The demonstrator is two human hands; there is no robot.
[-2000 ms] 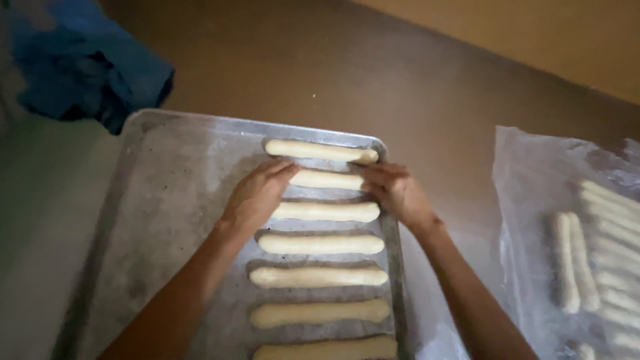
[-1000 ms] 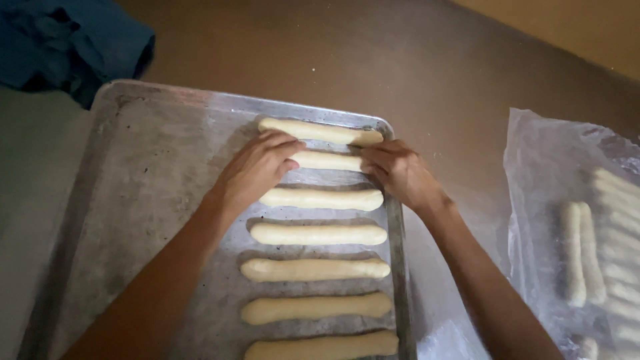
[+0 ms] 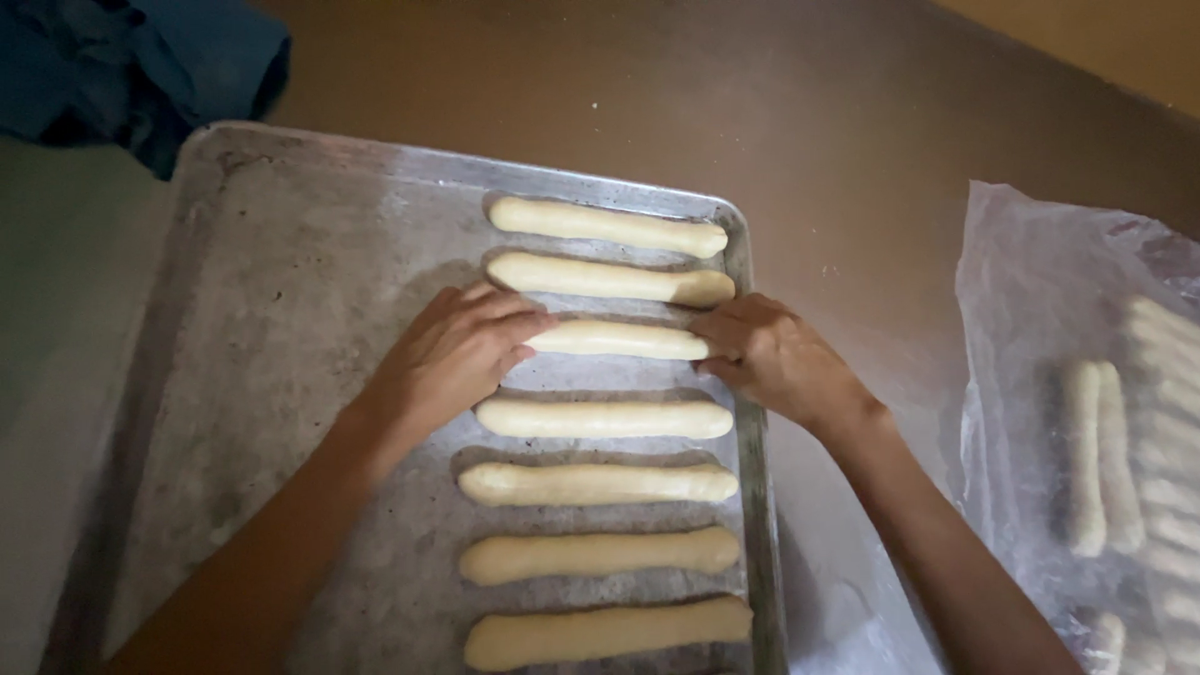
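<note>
Several pale dough sticks lie crosswise in a column along the right side of a metal baking sheet [image 3: 281,375]. The third dough stick from the top [image 3: 619,339] is gripped at both ends: my left hand [image 3: 464,347] has its left end between thumb and fingers, and my right hand [image 3: 773,352] pinches its right end by the pan's right rim. Above it are the top dough stick [image 3: 605,226] and the second one [image 3: 609,277]. Just below lies another dough stick [image 3: 605,418], with more under that one.
On the right, a clear plastic sheet [image 3: 1012,281] has more dough sticks, among them a pair side by side [image 3: 1087,459]. Blue cloth [image 3: 206,56] is bunched at the pan's upper left corner. The brown work surface [image 3: 656,103] bears small specks.
Both hands have moved from the second dough stick down to the third. The second stick, held one second ago, now lies released on the sheet.
</note>
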